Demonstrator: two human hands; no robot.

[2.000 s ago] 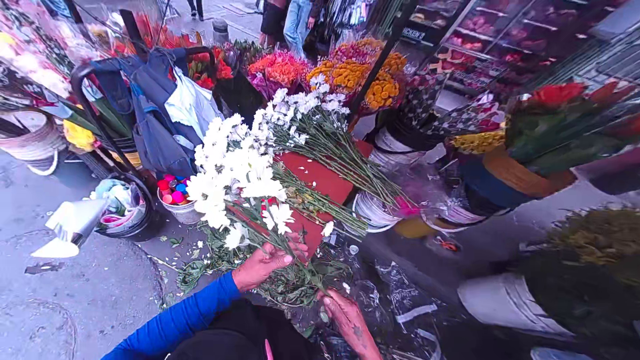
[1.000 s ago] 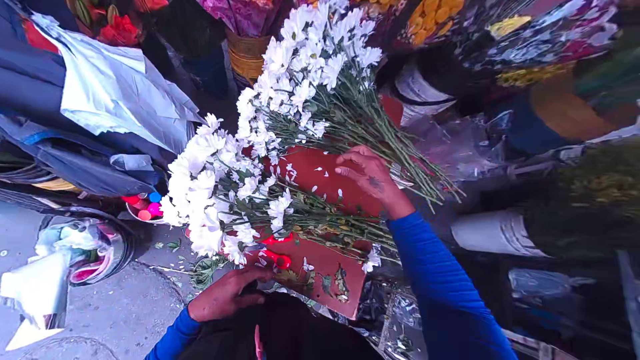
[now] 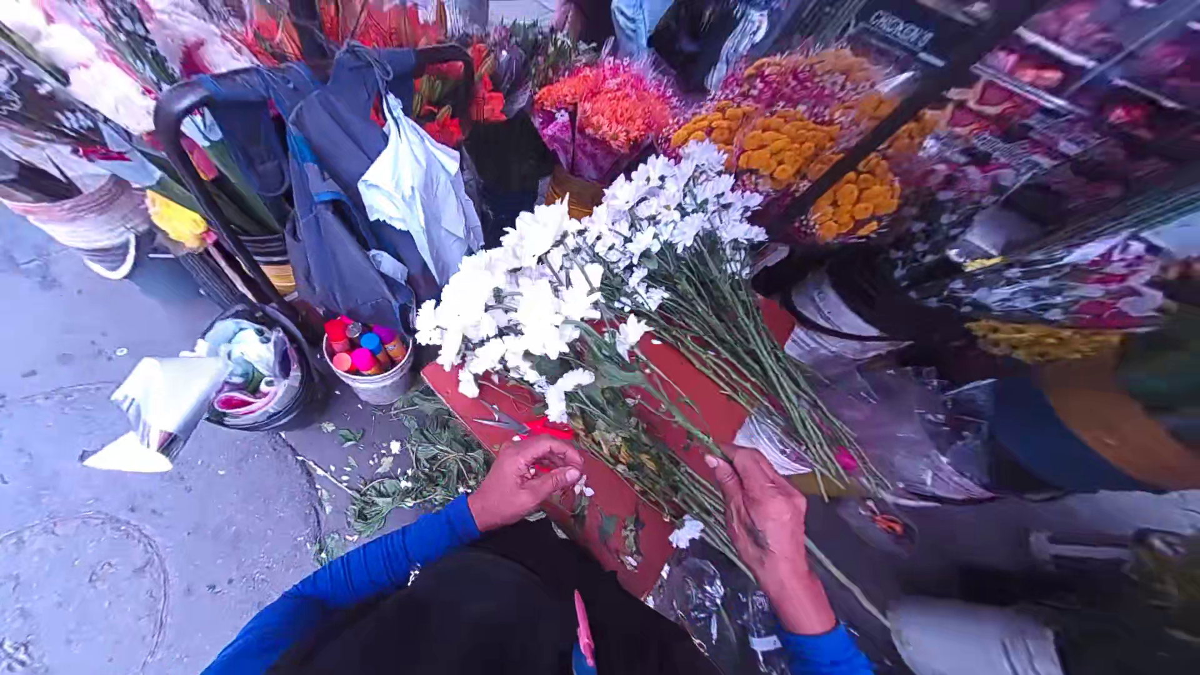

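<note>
Two piles of white chrysanthemums lie on a red board [image 3: 689, 375]: a nearer bunch [image 3: 525, 305] and a farther bunch with long bare stems [image 3: 769, 361]. My right hand [image 3: 764, 511] grips a leafy flower stem [image 3: 680, 417] near its lower part, between thumb and fingers. Just left of the stems, my left hand [image 3: 525, 478] has its fingers curled, thumb near the fingertips; whether it pinches something small is unclear. Red-handled scissors [image 3: 548, 428] lie on the board beyond my left hand. A loose white bloom [image 3: 686, 532] lies by my right hand.
A small bucket of colorful-capped containers [image 3: 370, 375] and a bin with crumpled wrapping [image 3: 248, 403] stand on the left. Behind them, blue cloth hangs on a black cart frame [image 3: 169, 122]. Cut leaves [image 3: 422, 469] litter the ground. Orange and yellow flower bunches [image 3: 797, 150] stand behind the board.
My right hand has come back from the farther bunch, where it was open a second ago, and now holds a stem. My left hand remains at the board's near side. The view has shifted widely.
</note>
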